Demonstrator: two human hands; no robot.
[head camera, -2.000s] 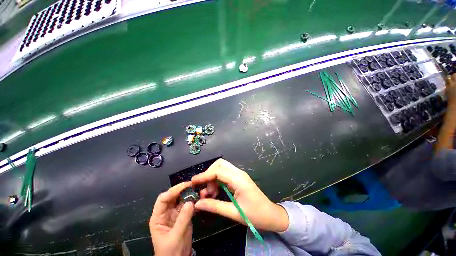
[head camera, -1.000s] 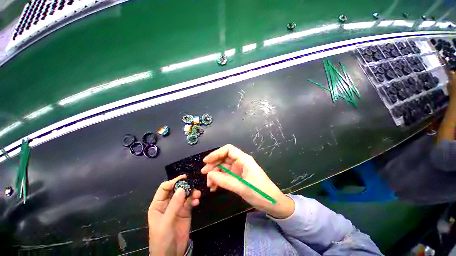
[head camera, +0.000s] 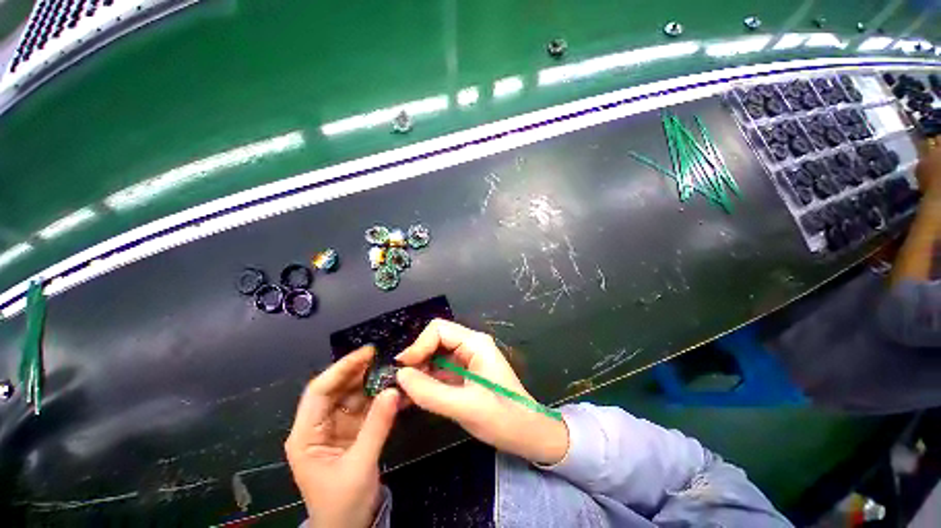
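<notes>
My left hand (head camera: 341, 438) holds a small round board assembly (head camera: 383, 378) between thumb and fingers, low in the centre. My right hand (head camera: 469, 392) holds a green stick (head camera: 500, 387) that slants back across the palm toward the wrist. Its fingertips are closed together at the right side of the board assembly; whether they touch it or hold a tiny part is too small to tell. A speckled black pad (head camera: 392, 327) lies just beyond my fingers, partly hidden by them.
Black rings (head camera: 270, 298) and a cluster of round boards (head camera: 387, 278) lie beyond the pad. Green sticks (head camera: 702, 170) lie at right, more (head camera: 33, 345) at far left. A compartment tray (head camera: 825, 155) and another person's arm (head camera: 918, 232) are at right. Units lie on the green conveyor (head camera: 310, 72).
My right fingertips moved away from the board assembly, then came back to it. The units on the belt have moved left. The whole view has shifted slightly.
</notes>
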